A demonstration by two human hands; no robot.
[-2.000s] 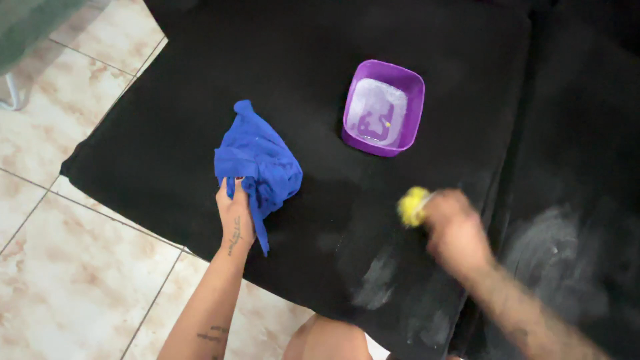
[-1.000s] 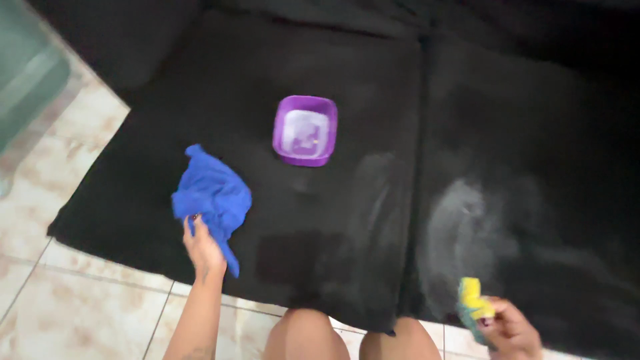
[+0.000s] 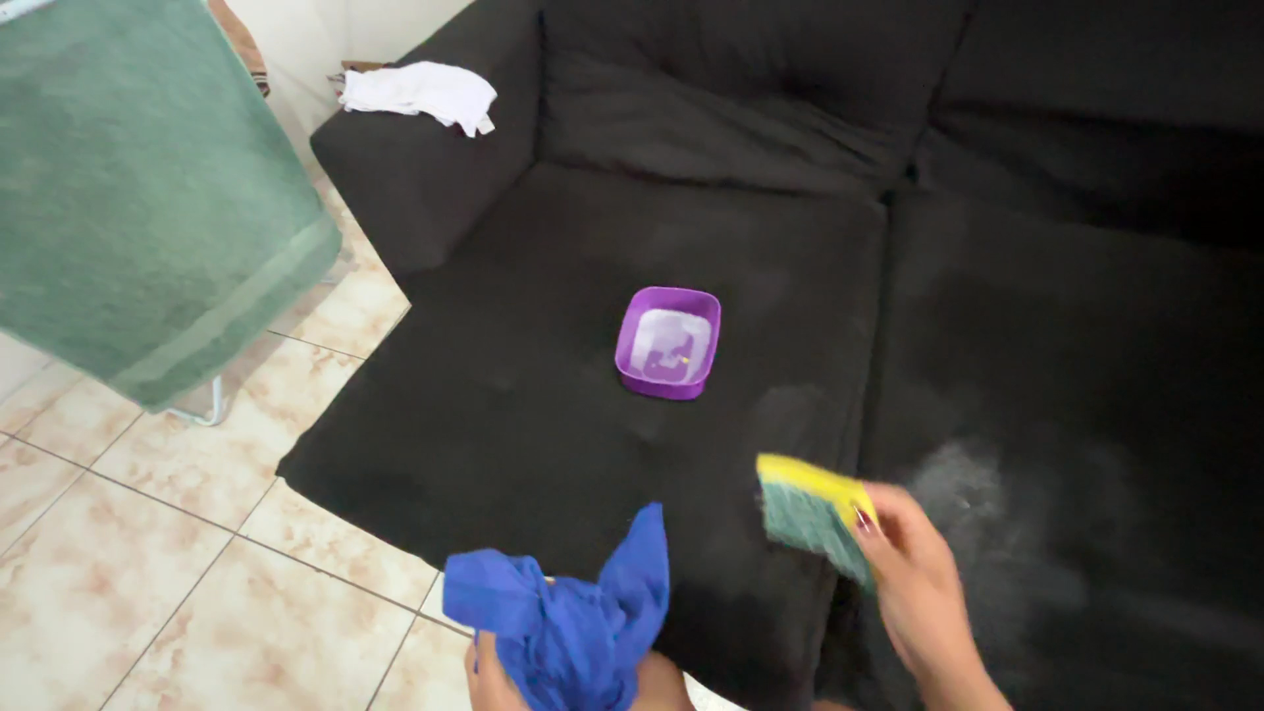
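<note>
A bunched blue cloth (image 3: 583,622) is held by my left hand (image 3: 494,676), mostly hidden under it at the lower edge of the view. My right hand (image 3: 913,573) grips a brush (image 3: 810,504) with a yellow back and green bristles, held over the seam between two black sofa seat cushions (image 3: 494,395). A purple plastic tub (image 3: 669,344) with whitish, foamy liquid sits on the left cushion, up and left of the brush. Pale wet or foamy smears (image 3: 958,479) mark the right cushion beside my right hand.
A white cloth (image 3: 423,93) lies on the sofa armrest (image 3: 425,188). At the left stands a chair draped in green fabric (image 3: 148,197), with a metal leg (image 3: 207,405) on the tiled floor (image 3: 168,563). The sofa's backrest (image 3: 731,79) runs along the top.
The view has shifted a lot, bringing in the armrest and backrest. My left hand has lifted the blue cloth from the cushion toward me. My right hand has moved left with the brush.
</note>
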